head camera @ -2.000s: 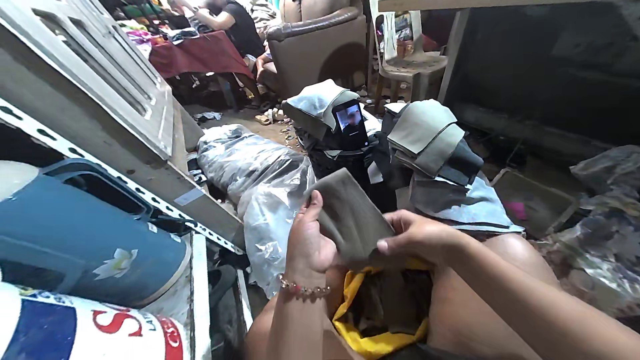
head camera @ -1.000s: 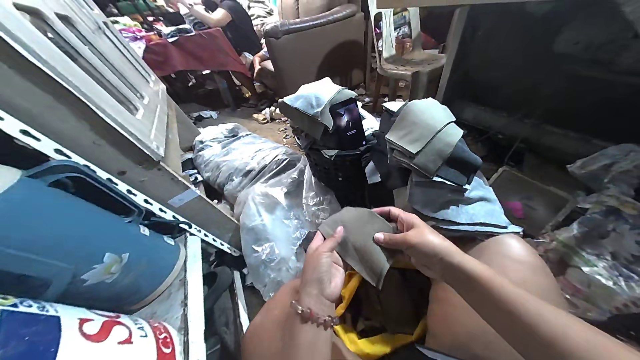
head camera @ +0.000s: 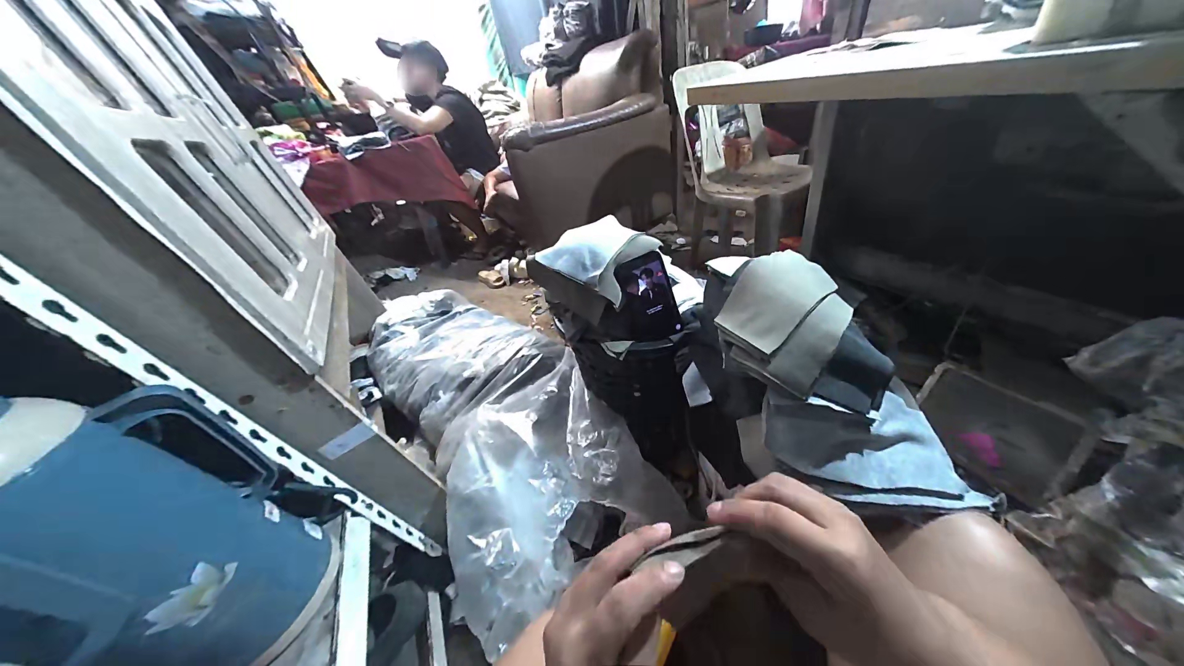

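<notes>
A brown-grey piece of fabric (head camera: 694,555) is held between both hands, low in the view, its upper edge folded or doubled. My left hand (head camera: 615,592) grips its left side, fingers over the edge. On the other side my right hand (head camera: 800,555) holds it, fingertips on the upper edge. Below them a bit of a yellow bag (head camera: 665,638) shows; the hands hide most of it. Stacked grey cloth pieces (head camera: 786,310) lie ahead, with light blue pieces (head camera: 860,444) under them. A phone (head camera: 647,296) with a lit screen leans against another cloth stack (head camera: 597,254).
A clear plastic bag (head camera: 518,444), filled, lies left of centre. A blue container (head camera: 166,536) stands at the left by a white perforated metal rail (head camera: 213,407). Farther off are a plastic chair (head camera: 740,176), a brown armchair (head camera: 592,157) and a person (head camera: 453,120) at a red-covered table (head camera: 393,176).
The fabric, spread flat before, now shows mostly its folded upper edge. Both hands have moved lower, with fingers over that edge. The view has tilted up somewhat.
</notes>
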